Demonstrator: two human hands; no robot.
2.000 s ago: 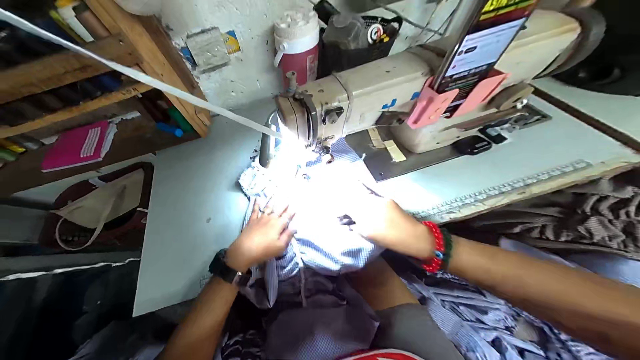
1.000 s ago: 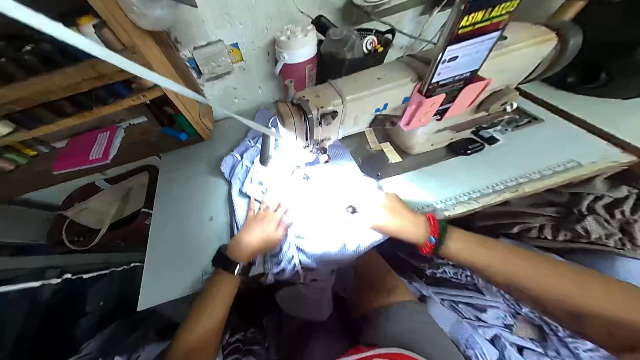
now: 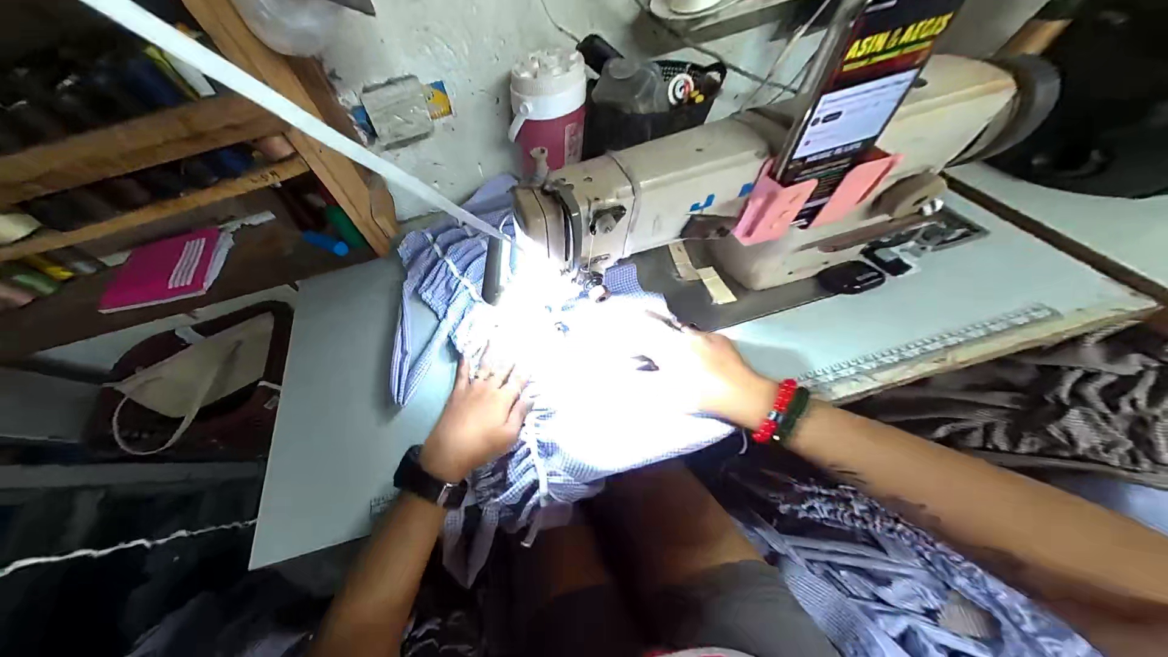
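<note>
Blue-and-white checked fabric (image 3: 584,456) lies gathered on the sewing table under the head of an industrial sewing machine (image 3: 675,173). My left hand (image 3: 484,411), with a dark watch at the wrist, rests on the cloth left of the needle area, fingers pointing toward the machine. To the right, my right hand (image 3: 721,374) lies on the fabric, a red and a dark bracelet at its wrist; its fingertips are lost in glare. Bright lamp light washes out the needle, the presser foot and the middle of the cloth. A white tape (image 3: 319,128) runs down toward the machine head.
A phone (image 3: 858,100) stands in a pink holder (image 3: 776,205) on the machine. A clear ruler (image 3: 931,347) lies along the table's front right edge. Behind are a pink-and-white jug (image 3: 547,109) and a black basket (image 3: 703,91). Wooden shelves (image 3: 137,137) stand at left; more fabric (image 3: 1022,383) hangs at right.
More of the checked fabric now lies behind and left of the machine head than two seconds ago. Both hands remain on the cloth. The view has shifted somewhat.
</note>
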